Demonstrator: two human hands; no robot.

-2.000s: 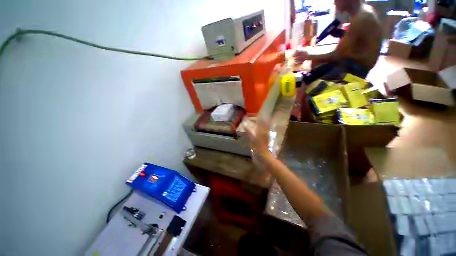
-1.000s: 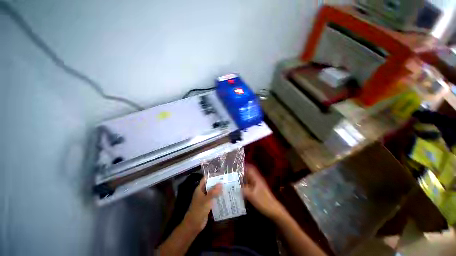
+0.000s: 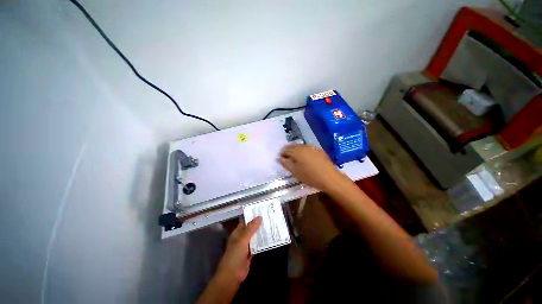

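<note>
My left hand [image 3: 240, 248] holds a small white product box [image 3: 268, 227] with printed text, thumb on its face, at the front edge of the bar sealer [image 3: 220, 155]. The box's far end touches or lies just under the sealing bar's front edge. My right hand [image 3: 306, 165] is over the right part of the sealer, above the bar, fingers curled; whether it holds film or anything else cannot be made out. The blue sealer control box [image 3: 337, 127] stands at the sealer's right end.
The shrink tunnel [image 3: 454, 24] is at the upper right, with a white box [image 3: 476, 102] on its brown conveyor [image 3: 440, 110]. Another wrapped white box [image 3: 484, 183] lies on the wooden bench beside it. Clear film [image 3: 454, 252] is at the lower right. A black cable runs along the wall.
The view has turned from the tunnel to the sealer. The box in my left hand has moved up to the sealer's edge. My right hand has left the box and moved over the sealer.
</note>
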